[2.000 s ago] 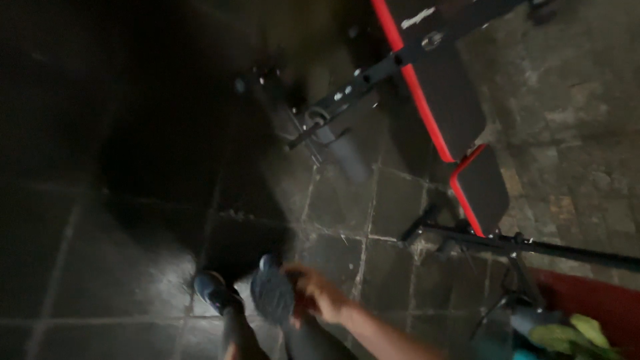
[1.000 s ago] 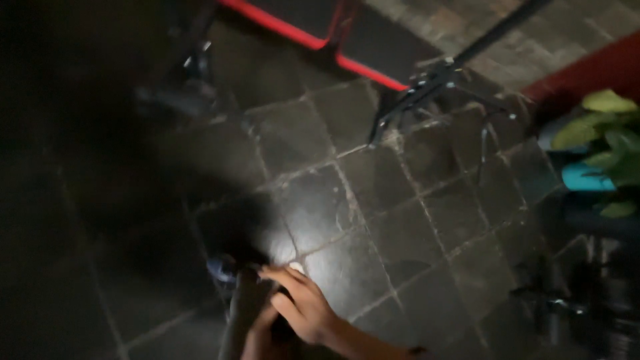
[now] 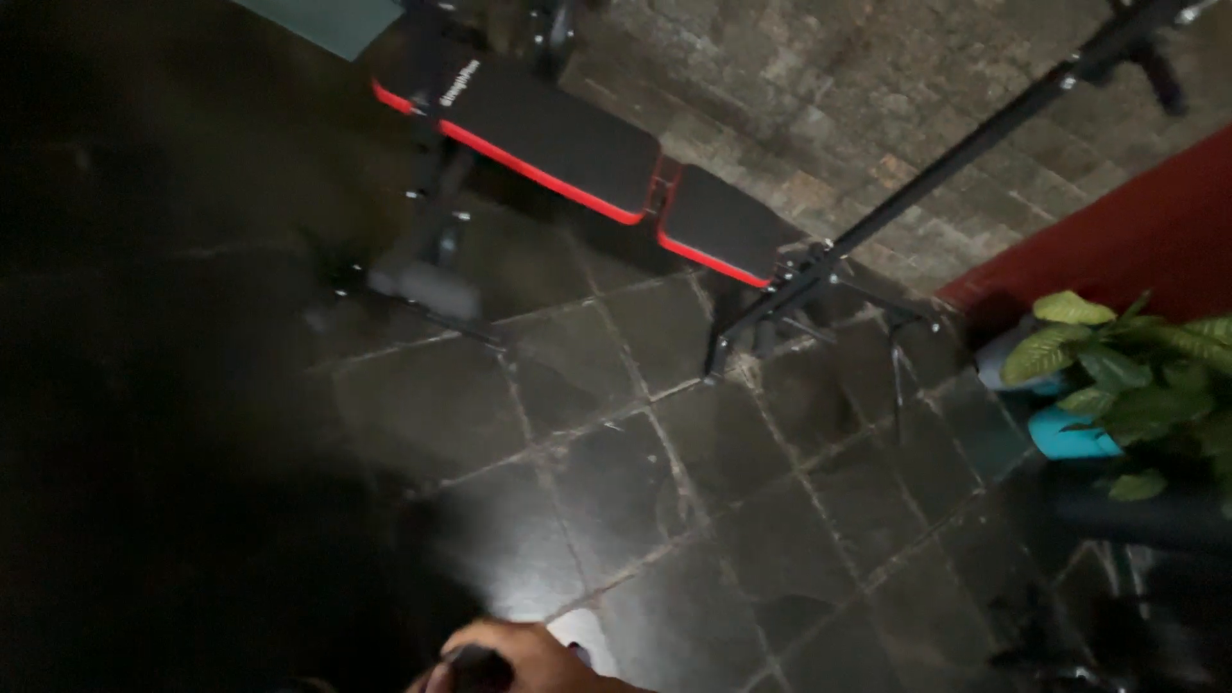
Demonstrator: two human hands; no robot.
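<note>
At the bottom edge of the head view, my right hand (image 3: pixel 534 656) is curled around a small dark object (image 3: pixel 478 666), which is too blurred to name. A pale patch or thing (image 3: pixel 585 635) shows beside the hand, against the stone-tiled floor (image 3: pixel 616 481). My left hand is mostly hidden; only a faint sliver of skin (image 3: pixel 310 685) at the bottom edge may belong to it. Beyond the hands stands a weight bench (image 3: pixel 558 144) with black pads and red edging.
A black metal frame bar (image 3: pixel 953 168) slants up to the right from the bench's end. Leafy potted plants (image 3: pixel 1116 375) and a turquoise pot (image 3: pixel 1068 433) stand at the right, by a red wall (image 3: pixel 1126 231). A padded roller (image 3: pixel 423 289) sits low at the bench's left.
The view has swung so that more of the bench shows. Legs, a shoe and both hands were visible low in the earlier frames; now mainly my right hand shows, at the bottom edge.
</note>
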